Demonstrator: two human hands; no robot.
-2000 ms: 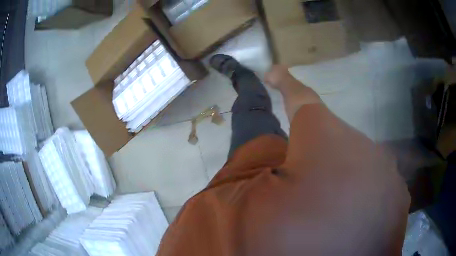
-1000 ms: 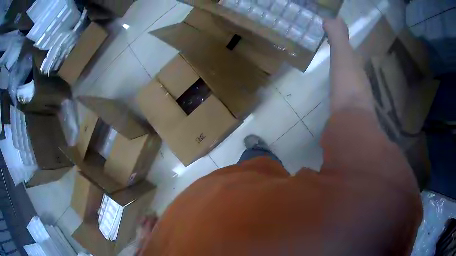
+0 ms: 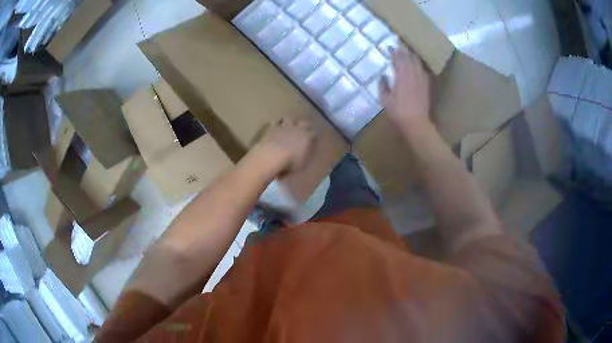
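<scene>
An open carton (image 3: 235,84) stands in front of me with its flaps folded out. White blister trays (image 3: 329,50) with rectangular pockets fill it. My right hand (image 3: 408,84) lies on the near right part of the top tray, fingers spread at its edge. My left hand (image 3: 288,142) is at the near left flap, fingers curled; whether it grips the flap is hidden by blur and the hand itself.
A carton with a dark opening (image 3: 194,161) stands to the left, with more open cartons (image 3: 100,167) beyond. Tray piles (image 3: 57,301) stand at the lower left. Brown cardboard (image 3: 503,151) and a dark blue panel (image 3: 574,228) are at the right.
The tray-filled carton is nearer and more central. My left hand has come up from the lower left to its flap. My right hand has moved lower and left in view, onto the tray.
</scene>
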